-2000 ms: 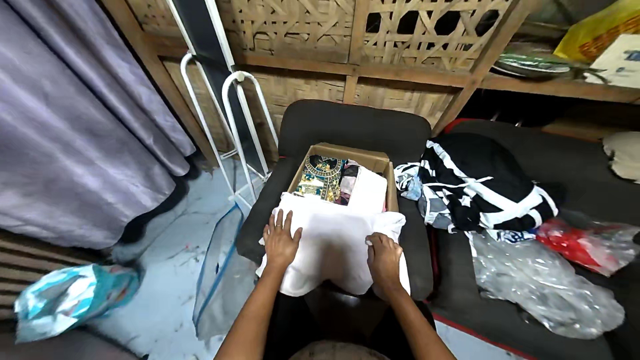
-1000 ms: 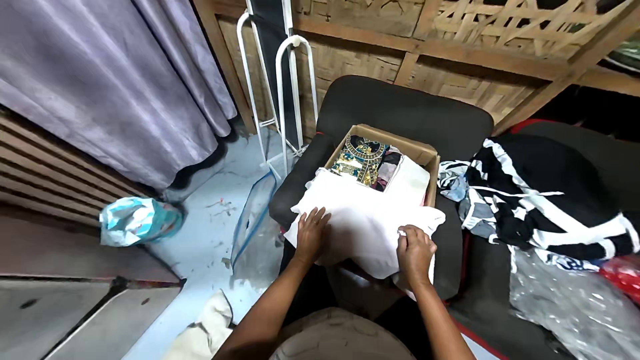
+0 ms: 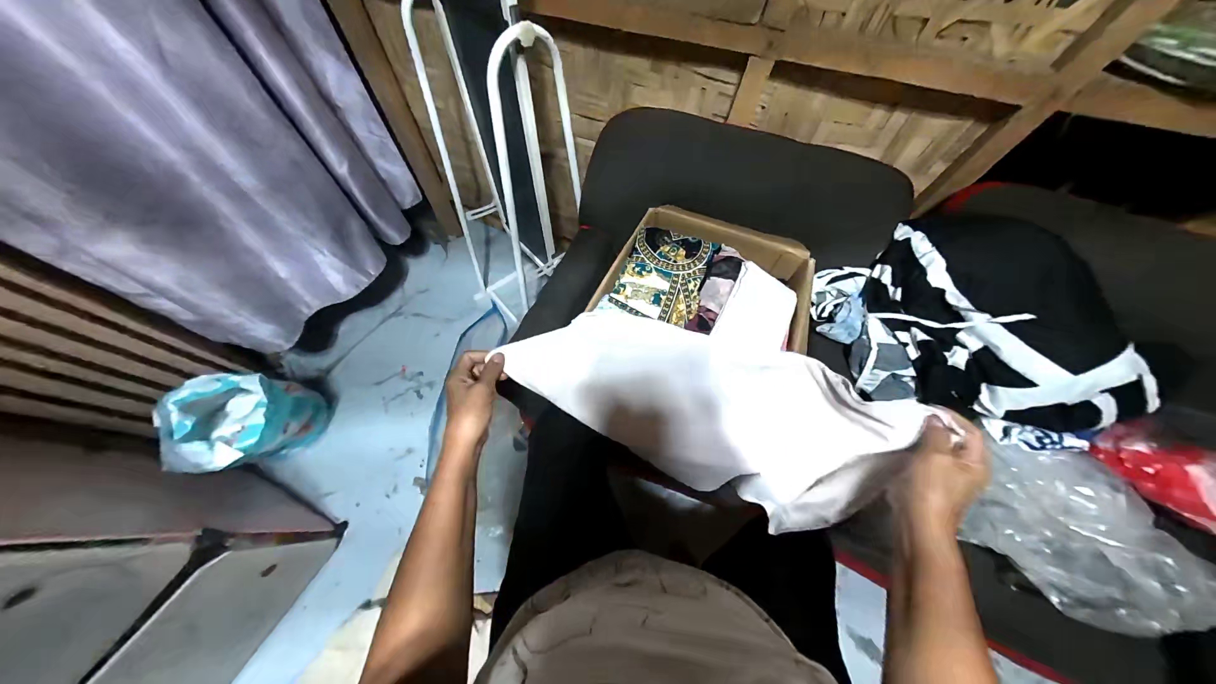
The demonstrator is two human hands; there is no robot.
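Note:
A white cloth garment [image 3: 684,399] is stretched out over my lap and the near edge of a cardboard box [image 3: 796,271]. My left hand [image 3: 472,394] pinches its left corner, and my right hand [image 3: 940,470], slightly blurred, grips its right end. In the box, on a dark seat, lie a folded patterned cloth [image 3: 665,275] in gold, teal and black, a dark and pink printed cloth [image 3: 714,290] and a folded white cloth [image 3: 757,309]. The box's near side is hidden under the garment.
Black and white clothing [image 3: 1007,313] is heaped on the sofa [image 3: 750,161] at right, above clear plastic bags [image 3: 1092,541] and a red packet [image 3: 1164,470]. A white metal frame [image 3: 503,142] stands behind left. A teal and white plastic bag [image 3: 237,423] sits on the floor near a grey curtain [image 3: 190,142].
Both hands lay on the white garment before. Now they hold its two ends, spread farther apart, and the cloth is pulled out wide. The view has turned to the left.

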